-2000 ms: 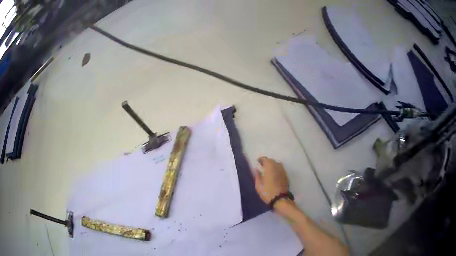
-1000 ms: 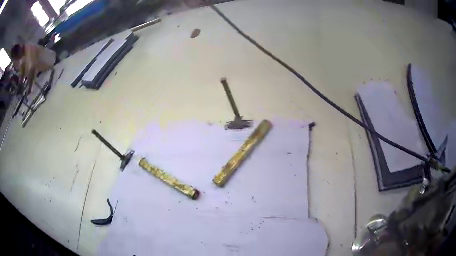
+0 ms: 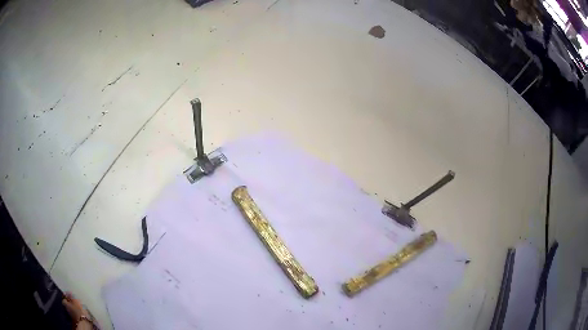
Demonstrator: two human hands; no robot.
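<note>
The white-lilac paper marker [image 3: 322, 251] lies over the lay. Two brassy cutting weights rest on it, one left of centre [image 3: 274, 242] and one further right [image 3: 390, 263]. Two cloth clamps with long levers grip its far edge, one at the left [image 3: 205, 165] and one at the right [image 3: 401, 214]. My left hand [image 3: 76, 309] shows only in part at the bottom left, low and blurred, with a band at the wrist; what it holds, if anything, cannot be told. My right hand is out of the picture.
A dark L-shaped offcut [image 3: 129, 251] lies at the paper's left edge. Narrow dark-edged cut bundles [image 3: 504, 290] lie at the lower right. The black cable [image 3: 549, 187] runs down the right side. A small brown scrap [image 3: 377, 31] lies on the far table [image 3: 290, 84].
The view has swung round, so the clamps and weights appear shifted and turned. The cutting machine has left the view at the right. My left hand, absent one second ago, shows at the bottom left.
</note>
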